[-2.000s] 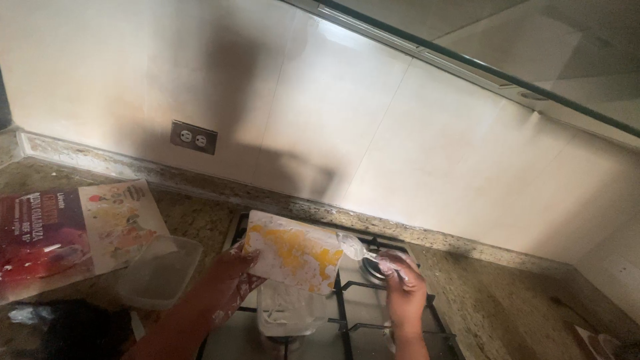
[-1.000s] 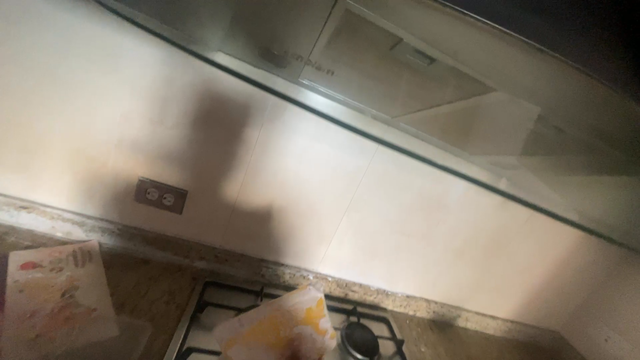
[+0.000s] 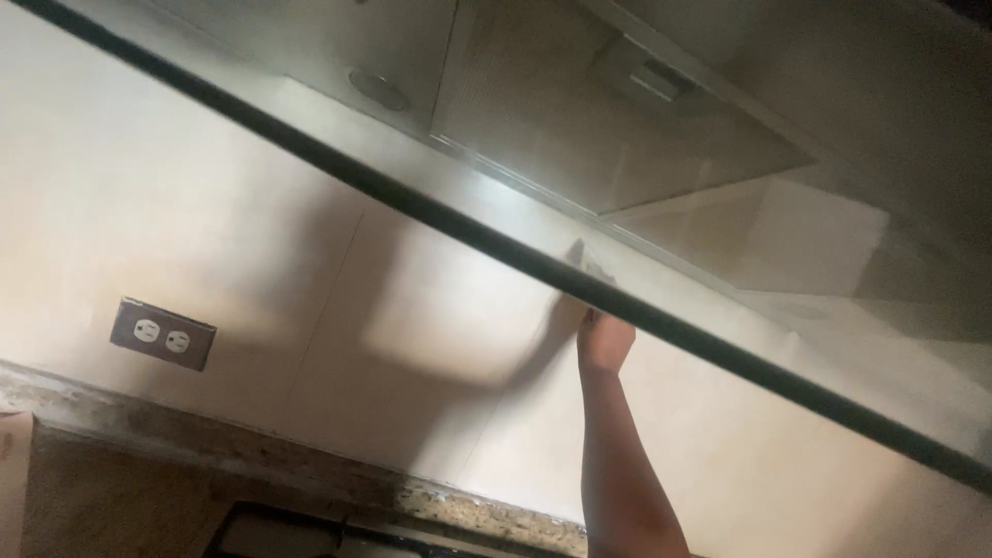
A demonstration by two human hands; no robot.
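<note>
My right hand (image 3: 607, 341) is raised against the pale wall (image 3: 465, 302), just under and partly behind the glass edge of a range hood (image 3: 496, 246). It is closed around the handle of a putty knife (image 3: 587, 260), whose blurred blade shows through the glass near the top of the wall. The arm reaches up from the bottom edge and throws a shadow to its left. My left hand is outside the view, and so is the sheet with yellow and white smears seen earlier.
A double electrical outlet (image 3: 163, 333) is set in the wall at left. Below run the stone backsplash strip (image 3: 457, 511) and a dark gas stove top (image 3: 287, 531). The edge of a printed sheet (image 3: 14, 473) shows at lower left. The hood's glass overhangs the wall.
My right hand has gone from above the stove up to the wall under the hood. My left hand and the smeared sheet have left view. The view has tilted upward.
</note>
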